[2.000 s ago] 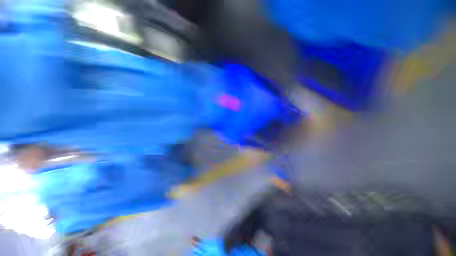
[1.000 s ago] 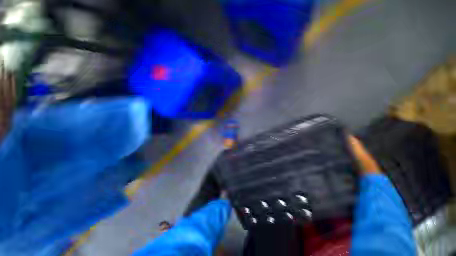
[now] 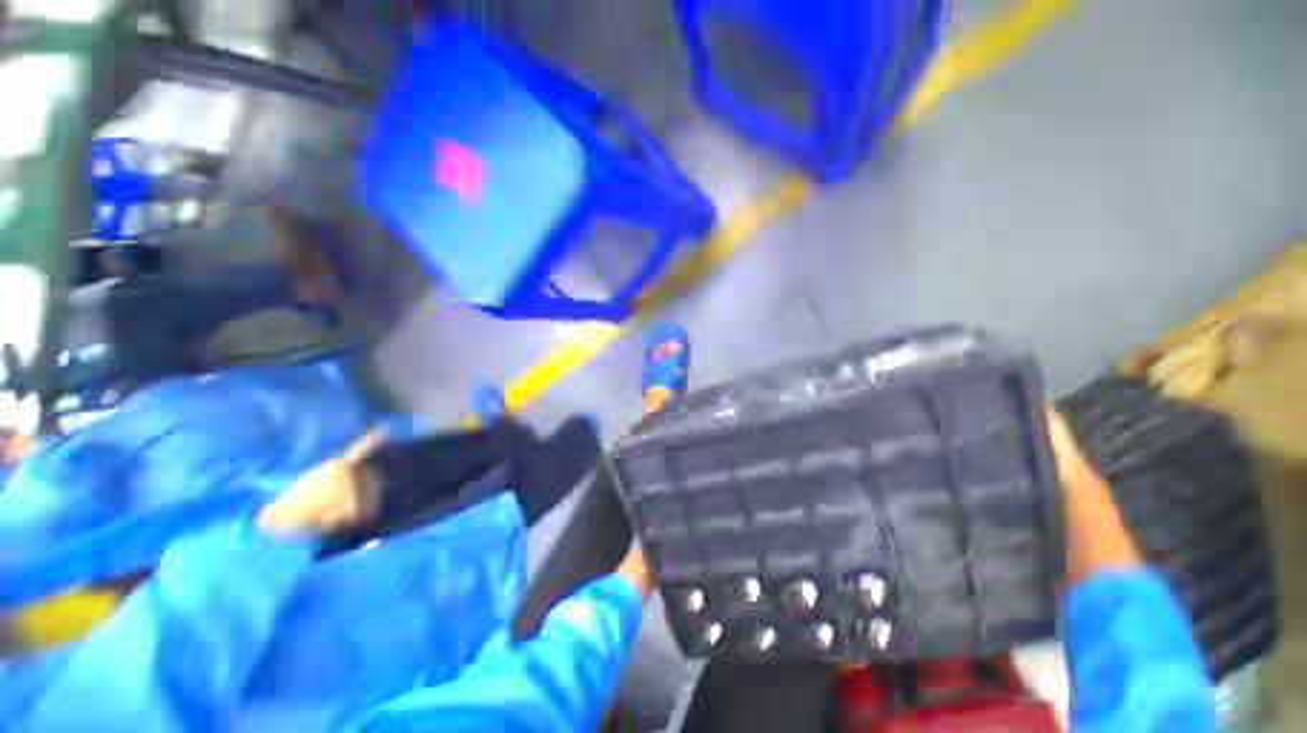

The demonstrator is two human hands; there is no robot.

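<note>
A black blister tray (image 3: 846,501) with square pockets is held up in front of me, tilted. Several small round shiny parts (image 3: 801,593) sit in two rows in its near left pockets; its other pockets show no shiny parts. My left hand (image 3: 637,567) holds the tray's left edge and is mostly hidden beside it. My right hand (image 3: 1085,501) holds the tray's right edge, its fingertips partly hidden. Both of my arms wear blue sleeves.
A blue stool (image 3: 487,172) with a red mark and another blue stool (image 3: 817,79) stand by a yellow floor line (image 3: 724,246). A person in a blue smock (image 3: 187,444) is close at left. Black ribbed trays (image 3: 1168,494) and brown cartons (image 3: 1269,344) are at right. A red item (image 3: 946,699) is below.
The view has swung and sharpened from heavy blur. Since one second ago, the tray stays held in both hands and appears slightly lower, and the neighbouring person's hand has come into view at left.
</note>
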